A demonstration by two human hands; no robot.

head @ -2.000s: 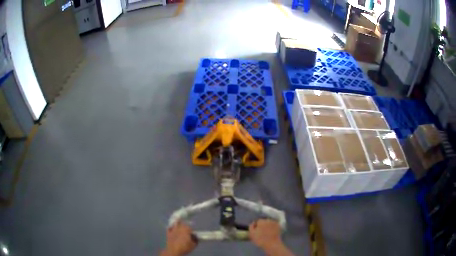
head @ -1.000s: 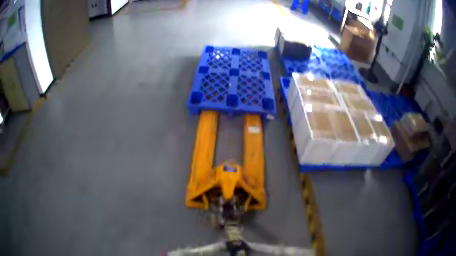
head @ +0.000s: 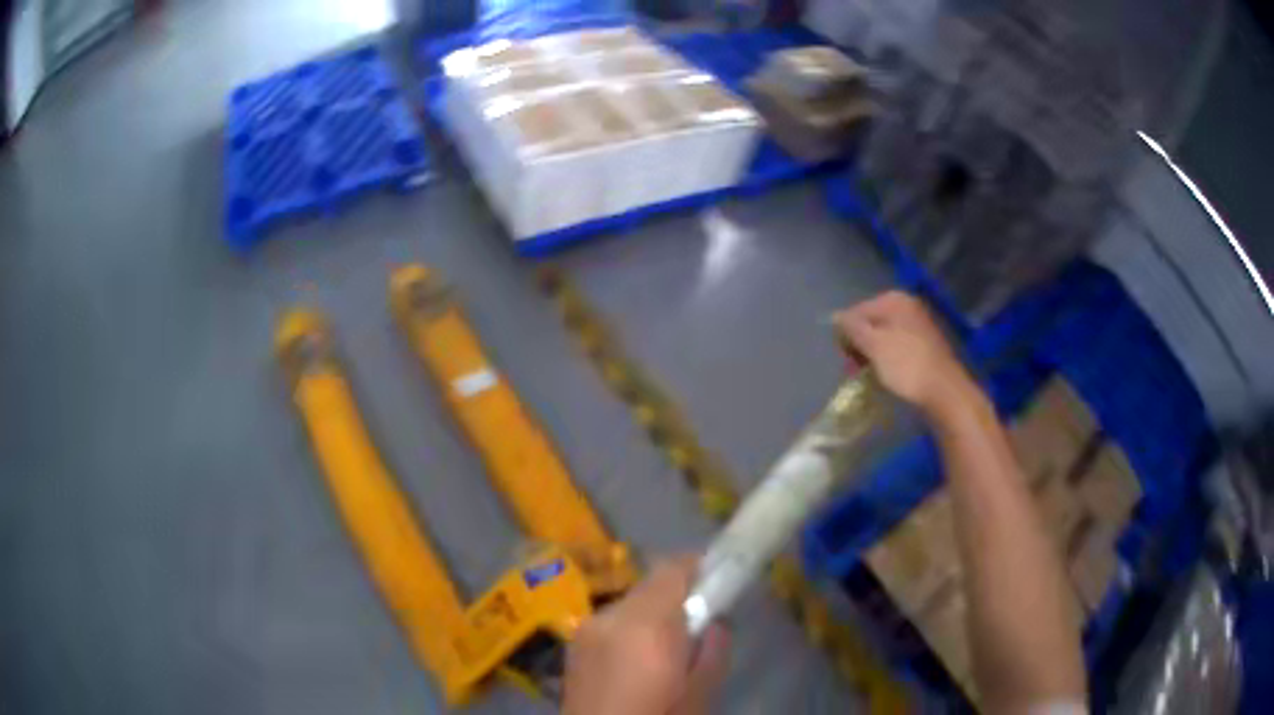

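Note:
The pallet truck handle (head: 775,506), pale and wrapped in tape, slants up to the right at lower centre. My left hand (head: 640,650) is closed around its lower end, cut off by the bottom edge. My right hand (head: 894,342) is closed on its upper end. The orange-yellow pallet truck (head: 524,615) is at lower left-centre, its two bare forks (head: 482,412) pointing to the upper left. The empty blue pallet (head: 324,140) lies flat on the floor beyond the fork tips, apart from them. The picture is blurred.
A white-sided carton block (head: 608,126) stands on a blue pallet at top centre, with small brown cartons (head: 810,98) beside it. Yellow-black floor tape (head: 636,398) runs diagonally right of the forks. Brown cartons (head: 1069,482) lie on a blue pallet at right. A large wrapped load (head: 978,126) stands upper right.
The forks have come fully out from under the blue pallet, and the truck now appears turned. The view has swung right. Both hands, out of view one second ago, show on the handle.

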